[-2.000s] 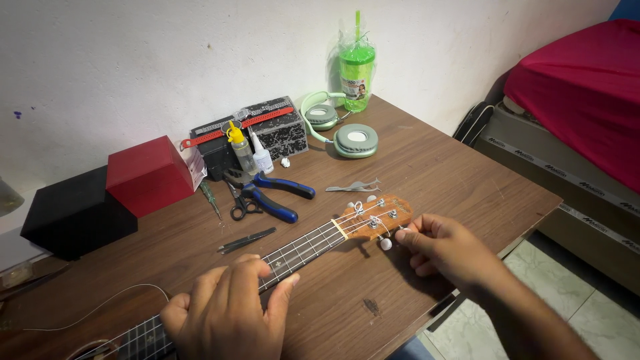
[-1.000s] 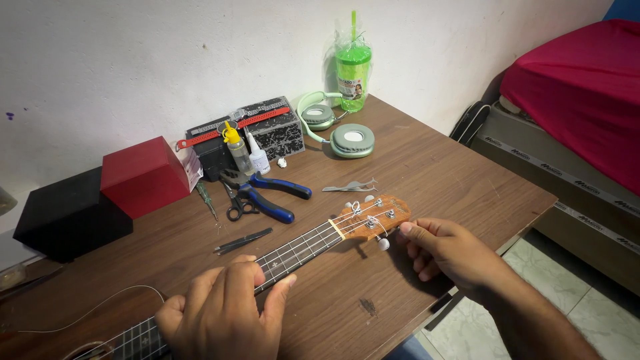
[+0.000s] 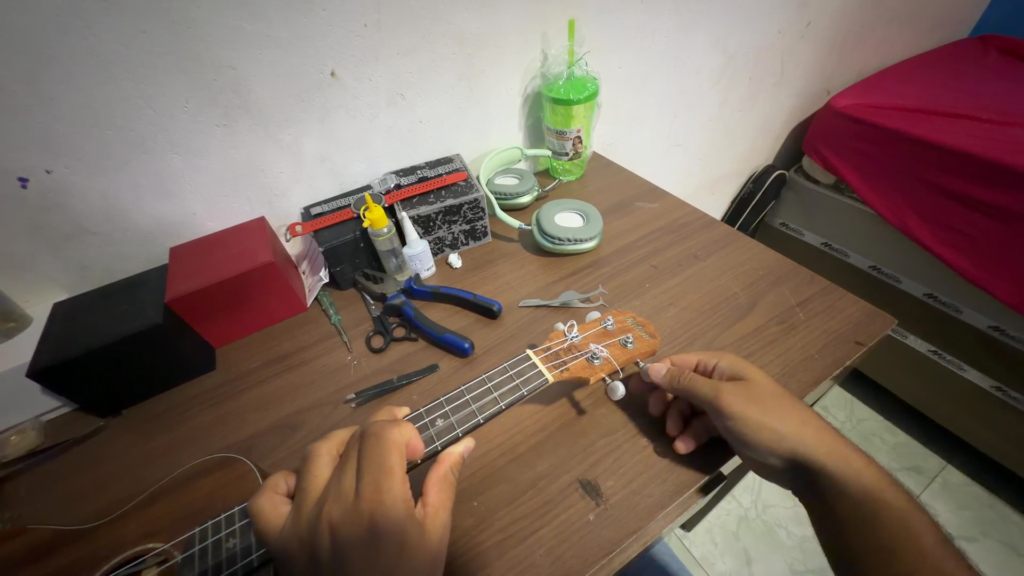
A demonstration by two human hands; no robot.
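Note:
A ukulele lies across the foreground, its dark fretboard running up to a wooden headstock with metal posts and pale tuning knobs. My left hand rests over the neck, fingers on the far side and thumb at the near edge. At the headstock's near side, my right hand pinches a tuning knob between thumb and forefinger. Another white knob is beside it, untouched. Curled string ends stick up from the posts. One loose string arcs over the ukulele's body, partly out of view.
Behind the neck lie blue-handled pliers, scissors, a screwdriver, dark tweezers and metal tweezers. Farther back are boxes, small bottles, headphones and a green cup. The table edge is at the right.

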